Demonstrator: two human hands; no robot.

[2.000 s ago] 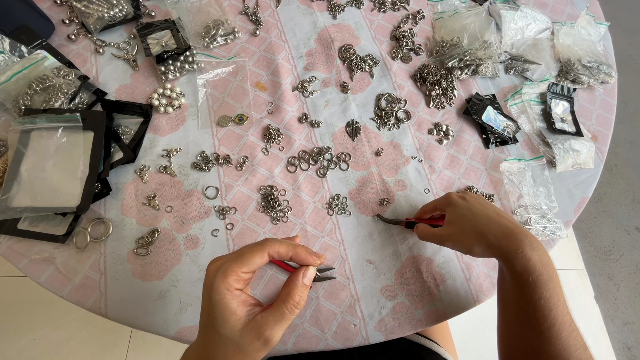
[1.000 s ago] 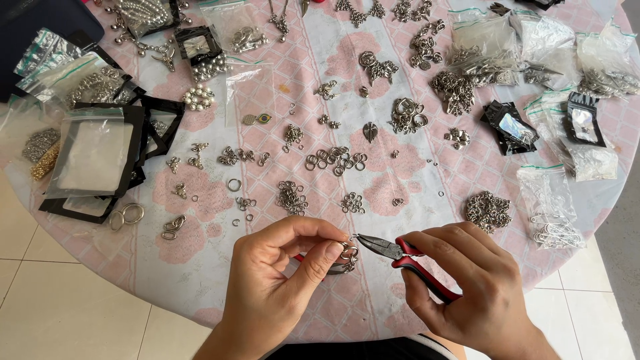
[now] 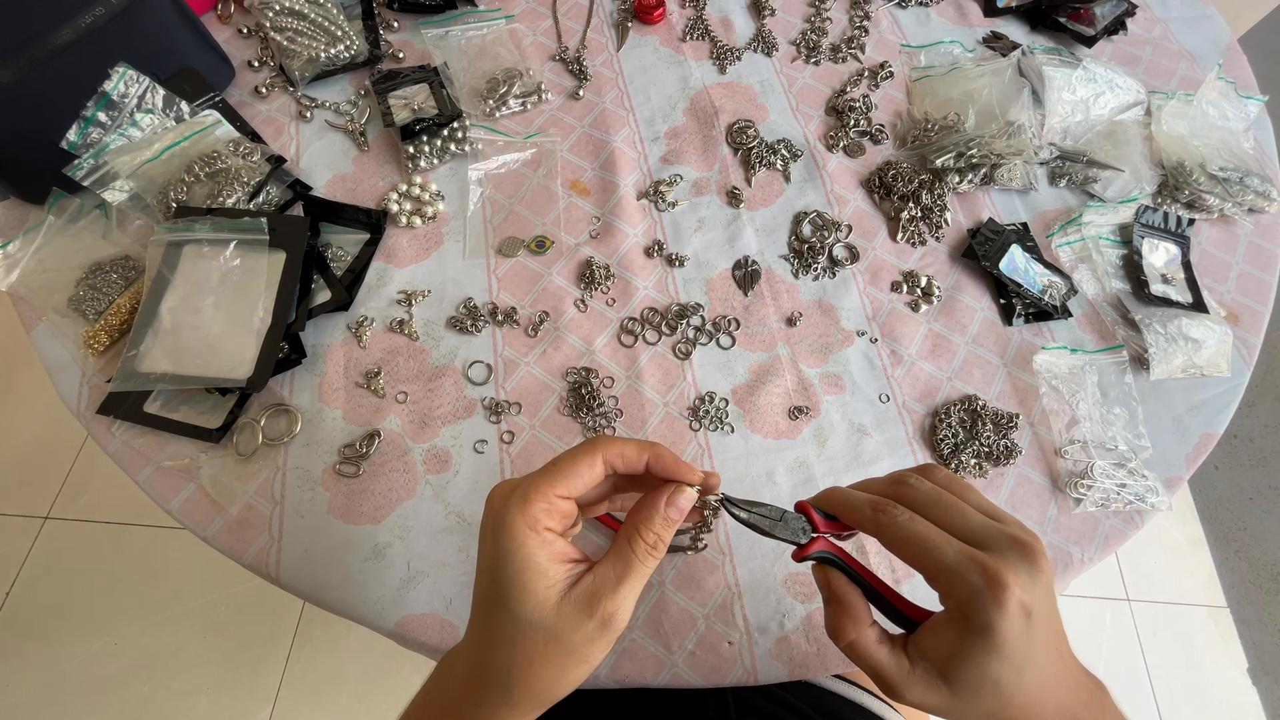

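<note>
My left hand (image 3: pixel 590 540) pinches a small metal ring between thumb and forefinger, and a short length of silver-coloured chain (image 3: pixel 706 525) hangs beside the fingertips. Part of a second pair of pliers with a red handle (image 3: pixel 608 521) shows behind that hand, mostly hidden. Around red-and-black bent-nose pliers (image 3: pixel 770 520) my right hand (image 3: pixel 950 570) is closed, their tips at the ring by the left fingertips. Just above the hands lie a pile of jump rings (image 3: pixel 710 412) and a larger pile of linked rings (image 3: pixel 592 400). A coiled chain (image 3: pixel 976 436) lies above the right hand.
Zip bags of findings (image 3: pixel 205 300) cover the left side of the round table, and more plastic bags (image 3: pixel 970 110) lie at the right. Safety pins (image 3: pixel 1110 475) sit in a bag near the right edge. Larger rings (image 3: pixel 680 328), charms and chains are spread across the patterned tablecloth (image 3: pixel 790 375).
Two seconds ago the hands were apart, with pliers in each; now they meet over the chain piece, and the left fingers pinch a ring. The coiled chain shows more fully.
</note>
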